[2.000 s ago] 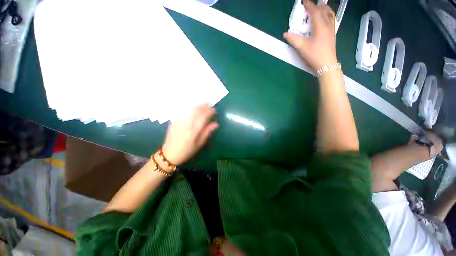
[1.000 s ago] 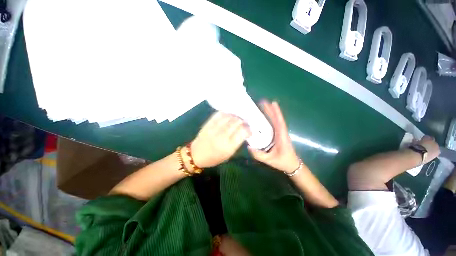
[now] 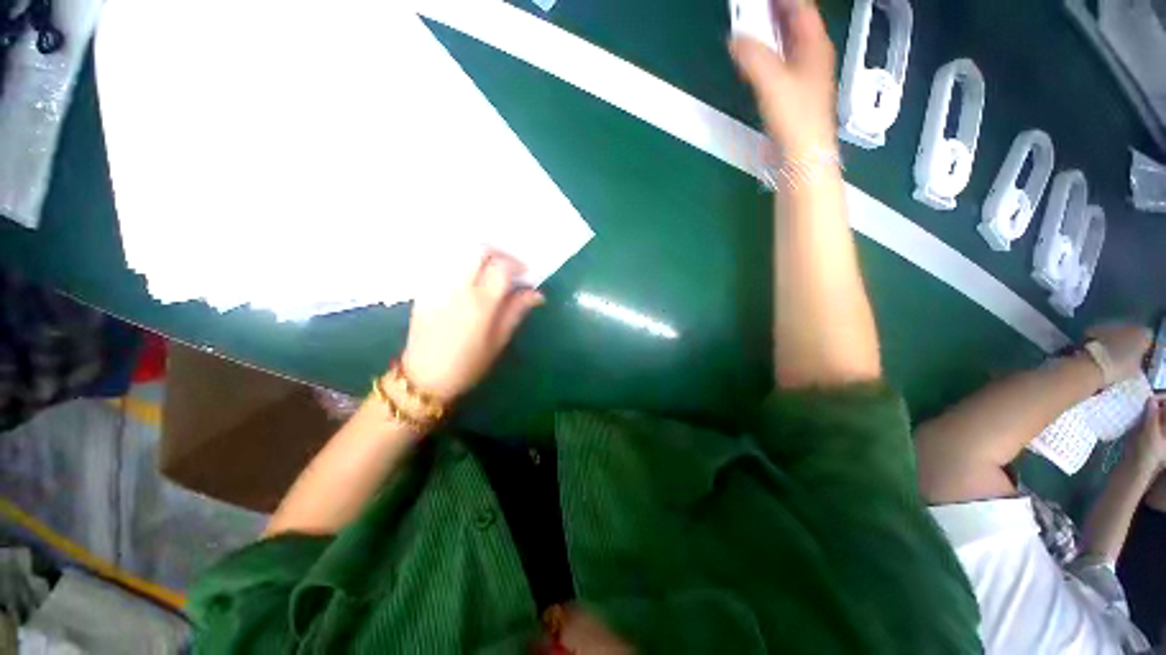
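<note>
A fanned stack of bright white sheets (image 3: 307, 154) lies on the green surface at the left. My left hand (image 3: 467, 320) is at the stack's lower right edge, fingers bent at the corner of the top sheets; whether it pinches a sheet is not clear. My right hand (image 3: 795, 83) is stretched out beyond the white strip, its fingers around one end of a white plastic unit (image 3: 757, 19) that is cut off by the top edge. More white loop-shaped units (image 3: 949, 134) stand in a row to the right of my right hand.
A long white strip (image 3: 639, 92) crosses the green surface. A neighbour's arm (image 3: 1010, 416) and white sleeve are at the lower right, beside a gridded white piece (image 3: 1080, 429). A pale plastic-covered sheet (image 3: 38, 115) lies far left. A cardboard carton (image 3: 243, 429) is below the table edge.
My hands were together on a white unit at a white sheet. They have parted: my left hand moved back to the stack, my right hand out to the row. The wrapped unit is out of view.
</note>
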